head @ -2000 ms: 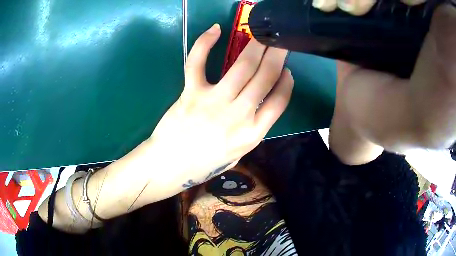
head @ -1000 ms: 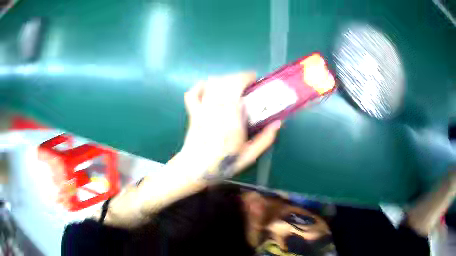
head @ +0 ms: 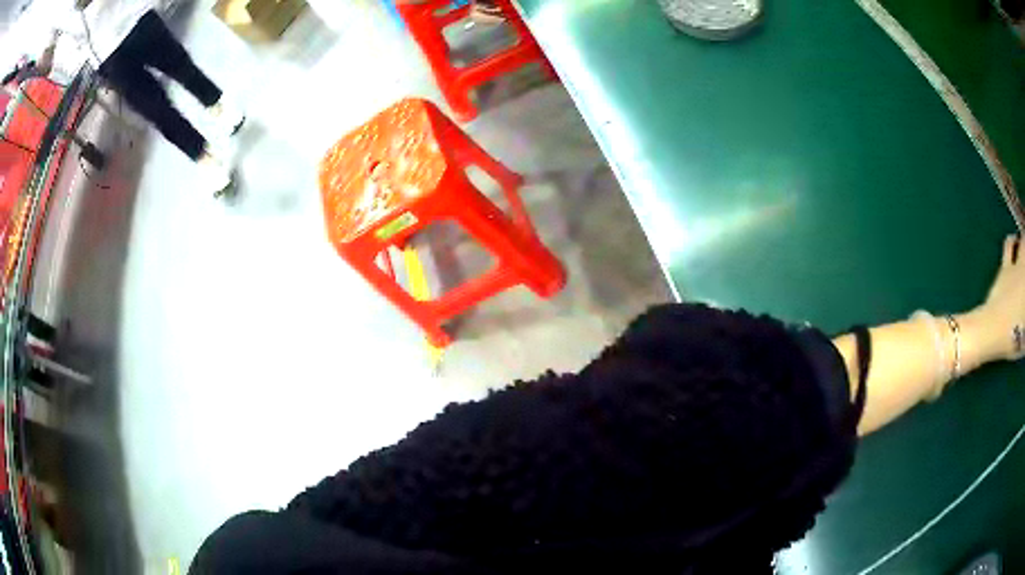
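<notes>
My left hand (head: 1004, 306) is at the right edge of the view, cut off by it, over the green worktop (head: 776, 146). Its fingers are mostly out of the picture, so I cannot tell whether it holds anything. My left forearm, with a black band and bracelets, reaches across from the black fluffy sleeve. A round silver-grey dish (head: 715, 16) sits on the worktop at the top, cut off by the upper edge. My right hand is not in view. No red unit and no driver show.
A red plastic stool (head: 388, 174) stands on the pale floor left of the worktop. Another red stool (head: 483, 62) is behind it, near part of a person's hand. A person's dark-trousered legs (head: 157, 84) and a cardboard box (head: 261, 16) are farther back. A worn pale rail (head: 942, 90) curves along the worktop's right side.
The view has swung left, to the floor and stools. The red unit seen in my left hand has left the picture. My left arm now reaches to the right edge. My right hand is out of view.
</notes>
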